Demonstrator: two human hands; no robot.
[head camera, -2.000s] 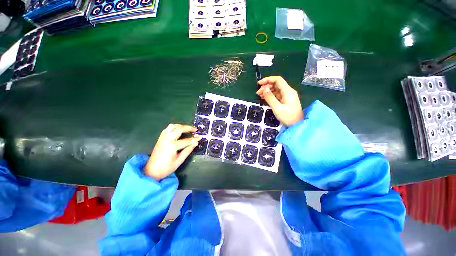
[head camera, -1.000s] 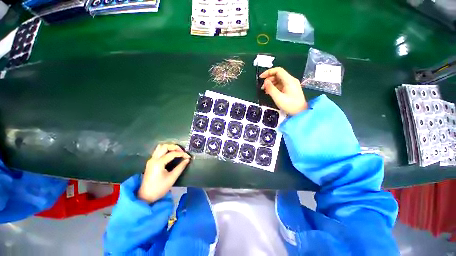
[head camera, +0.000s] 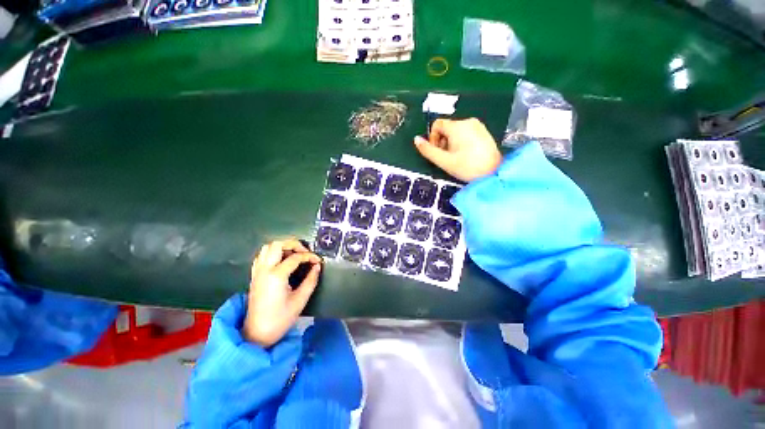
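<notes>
A white-edged sheet of black square units (head camera: 389, 219) lies slightly tilted on the green bench. My left hand (head camera: 283, 281) is at the sheet's lower left corner, thumb and forefinger tips together; whether something tiny is between them cannot be seen. My right hand (head camera: 460, 149) is curled just beyond the sheet's upper right edge, below the white paper slip (head camera: 440, 103). A bit of something dark shows at its fingers; what it holds is hidden. A tangled heap of fine metal parts (head camera: 377, 121) lies to the left of my right hand.
A labelled zip bag (head camera: 541, 121), a bluish bag (head camera: 492, 46) and a rubber band (head camera: 438, 66) lie beyond. Pale sheets stand far off (head camera: 366, 29) and stacked at right (head camera: 720, 205). Blue-and-black sheets (head camera: 205, 12) are far left. Another person's blue sleeve (head camera: 50, 327) is at left.
My left hand moved from the sheet's left edge down to its lower corner. My right hand has turned and curled, now hiding most of the dark slim tool seen earlier.
</notes>
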